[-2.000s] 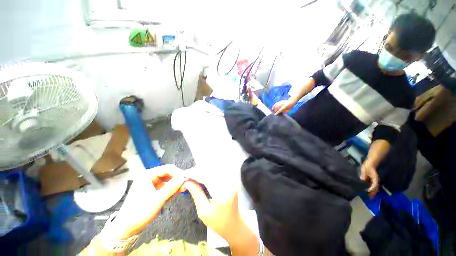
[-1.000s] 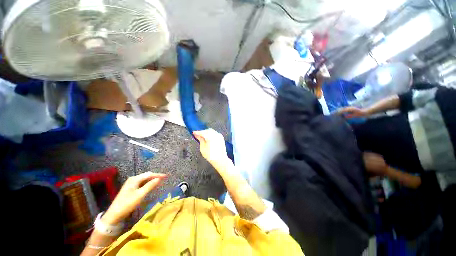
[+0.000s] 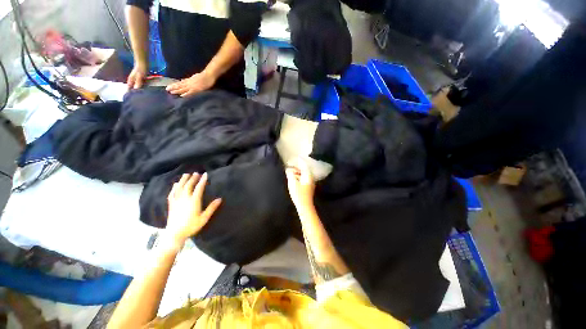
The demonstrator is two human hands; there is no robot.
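Observation:
A large black jacket (image 3: 212, 144) lies spread over the pale padded table (image 3: 83, 218). My left hand (image 3: 186, 209) rests on its near part with the fingers apart, holding nothing. My right hand (image 3: 301, 186) is at the jacket's right edge, over a beige rounded pad (image 3: 297, 138). Its fingertips are close together; whether they grip cloth or the pad's edge is unclear. A pile of black garments (image 3: 385, 186) lies to the right of the pad, and its cloth hangs down in front.
A person (image 3: 199, 51) stands across the table with both hands on the jacket's far edge. Blue crates stand behind the pile (image 3: 398, 87) and at the lower right (image 3: 482, 276). A thick blue hose (image 3: 64, 286) is at the lower left. Cables hang at the far left.
The view has turned right, away from the fan and towards the garment pile. My hands have moved from the space beside the table to the jacket; my left now lies on it.

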